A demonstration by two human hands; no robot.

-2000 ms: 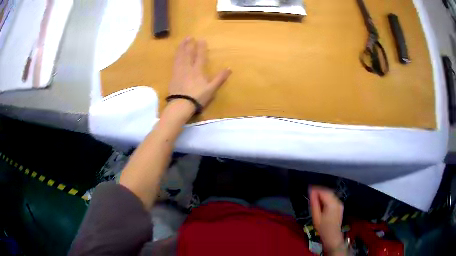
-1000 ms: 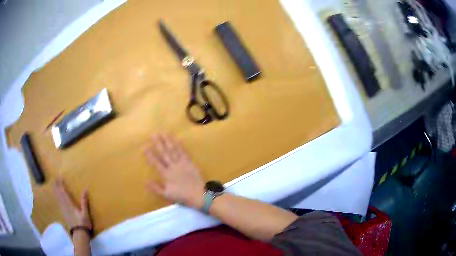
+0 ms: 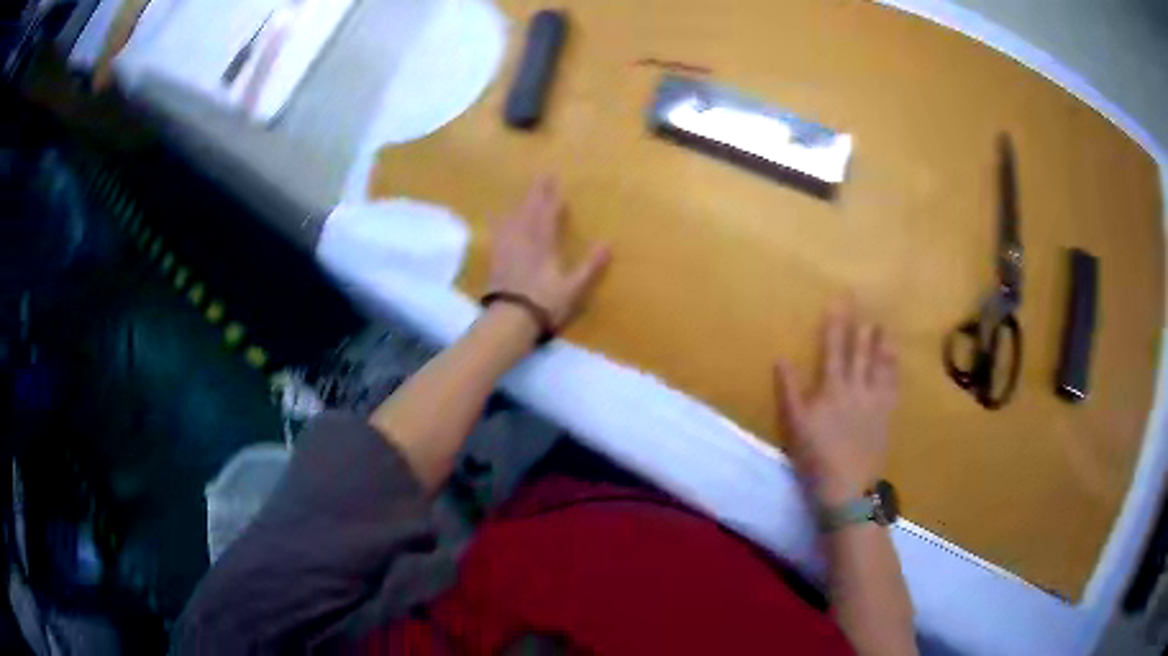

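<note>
The tan-orange card pattern [image 3: 717,256] lies on a white sheet [image 3: 640,417] that shows around its edges. My left hand [image 3: 535,263] lies flat on the pattern near the armhole curve, fingers spread, holding nothing. My right hand [image 3: 845,404] lies flat on the pattern near its front edge, fingers spread and empty. The shears [image 3: 999,301] lie on the pattern to the right of my right hand. A silver-topped block [image 3: 753,135] and two dark bar weights, one at left [image 3: 535,68] and one at right [image 3: 1078,324], rest on the pattern.
A thin red stick [image 3: 671,65] lies on the pattern behind the block. White sheets with pinkish strips [image 3: 275,45] lie on the table at upper left. A whitish bin [image 3: 246,493] stands on the floor at lower left, near yellow-black tape [image 3: 205,305].
The view has swung back to the left and tilted. My right hand was at my side two seconds ago and is now flat on the pattern. My left hand is still on the pattern.
</note>
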